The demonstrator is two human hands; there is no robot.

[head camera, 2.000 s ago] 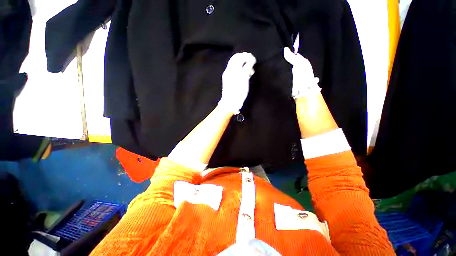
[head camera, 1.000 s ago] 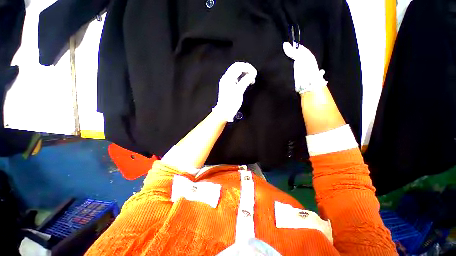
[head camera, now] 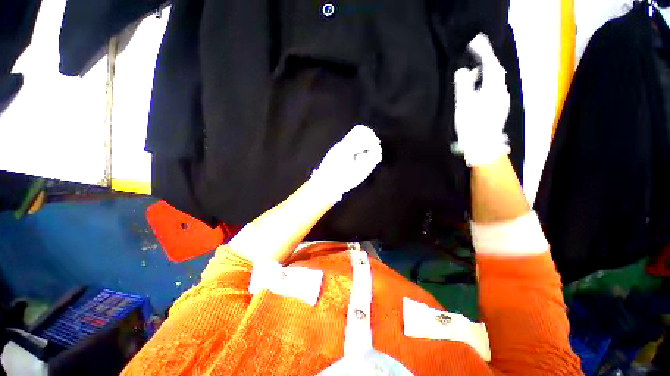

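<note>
A black coat [head camera: 316,117] lies spread in front of me, with a round button [head camera: 328,9] near its top. My left hand [head camera: 351,160], in a white glove, rests over the lower front with its fingers curled in; whether cloth or thread is pinched in it is hidden. My right hand [head camera: 482,103], also gloved in white, is over the coat's right side, slightly blurred. Its thumb and fingers are curled around a small dark shape [head camera: 477,72] that looks like the thread snips; their blades do not show clearly.
The white table [head camera: 132,95] has yellow edging [head camera: 132,186]. A dark sleeve [head camera: 103,33] lies at upper left. Another dark garment [head camera: 602,147] is at right. A red seat [head camera: 184,231] stands below the table edge. Blue crates [head camera: 95,316] are at lower left and lower right [head camera: 588,349].
My right hand has moved right and turned, and the thin bright blades no longer show. My left hand has moved down and slightly right, its fingers more closed. The view has shifted a little.
</note>
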